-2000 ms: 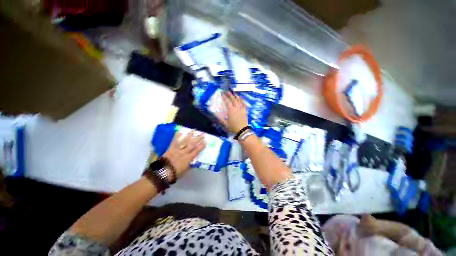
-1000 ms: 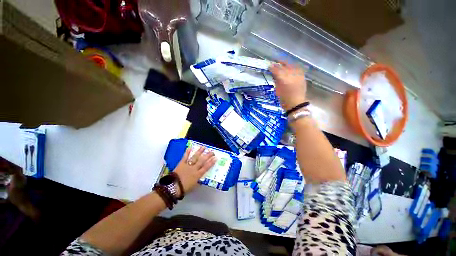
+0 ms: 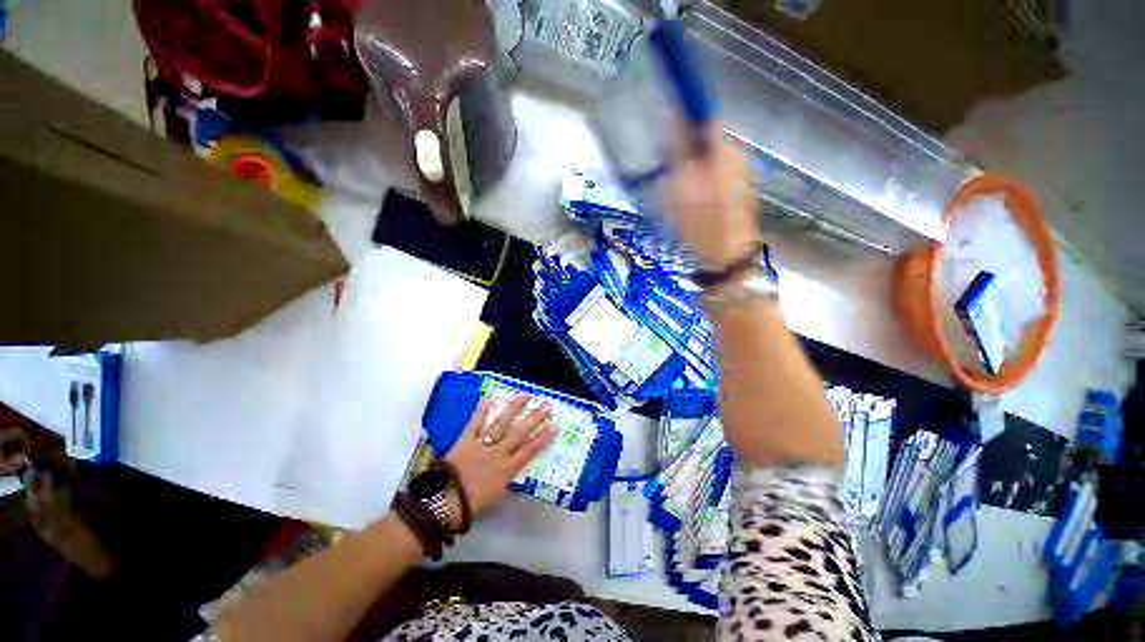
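Note:
My left hand (image 3: 502, 445) lies flat, fingers apart, on a flat blue-and-white carton stack (image 3: 568, 454) near the front of the bench. My right hand (image 3: 713, 201) is raised above the back of the bench, blurred, and grips a blue-edged white flat carton (image 3: 640, 119), also blurred. Below it lies a fanned heap of blue-and-white cartons (image 3: 615, 336), partly hidden by my right forearm. More cartons (image 3: 691, 470) lie fanned to the right of the stack, partly behind my right sleeve.
A brown cardboard box (image 3: 151, 226) stands at left, a black phone (image 3: 440, 238) beside white sheets (image 3: 301, 389). A brown tumbler (image 3: 440, 75), red bag (image 3: 239, 50) and clear plastic trays (image 3: 829, 138) are at the back. An orange basket (image 3: 923, 301) stands right. Another person's hand (image 3: 57, 502) shows lower left.
My right hand has lifted a carton from the back of the heap, up and slightly left. My left hand has stayed on the stack, and the view has shifted slightly.

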